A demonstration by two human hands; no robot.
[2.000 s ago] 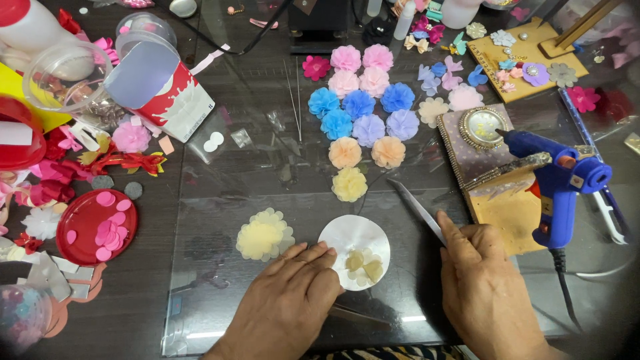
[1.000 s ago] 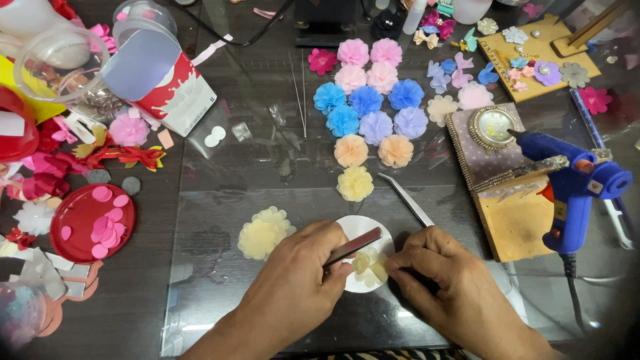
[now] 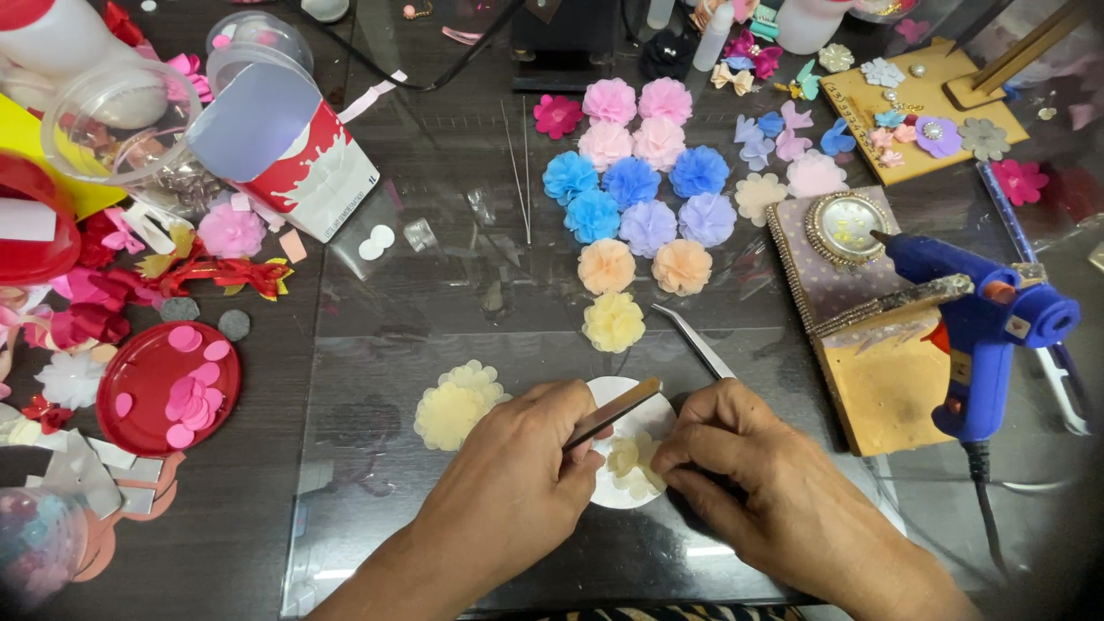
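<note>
My left hand (image 3: pixel 526 457) grips a thin dark stick-like tool (image 3: pixel 614 414) that slants up over a white paper disc (image 3: pixel 634 394). On the disc lies a pale yellow fabric flower (image 3: pixel 628 461), its petals partly raised. My right hand (image 3: pixel 742 466) pinches this flower's right edge between thumb and fingers. Bent-tip tweezers (image 3: pixel 694 341) lie just beyond my right hand. Flat scalloped yellow fabric pieces (image 3: pixel 453 410) rest left of my left hand. Finished ruffled flowers stand in rows above, the nearest a yellow one (image 3: pixel 613 322).
At right, a blue hot glue gun (image 3: pixel 983 345) stands on a decorated wooden stand (image 3: pixel 888 397), its cord running down. A red dish (image 3: pixel 129 423) with pink discs, a cut-open carton (image 3: pixel 315 172), clear cups and ribbon pieces crowd the left. A clear sheet (image 3: pixel 345 483) covers the tabletop.
Two seconds ago the tweezers were in my right hand; they now lie on the table. My right hand has moved left to the flower. The dark tool has come up in my left hand.
</note>
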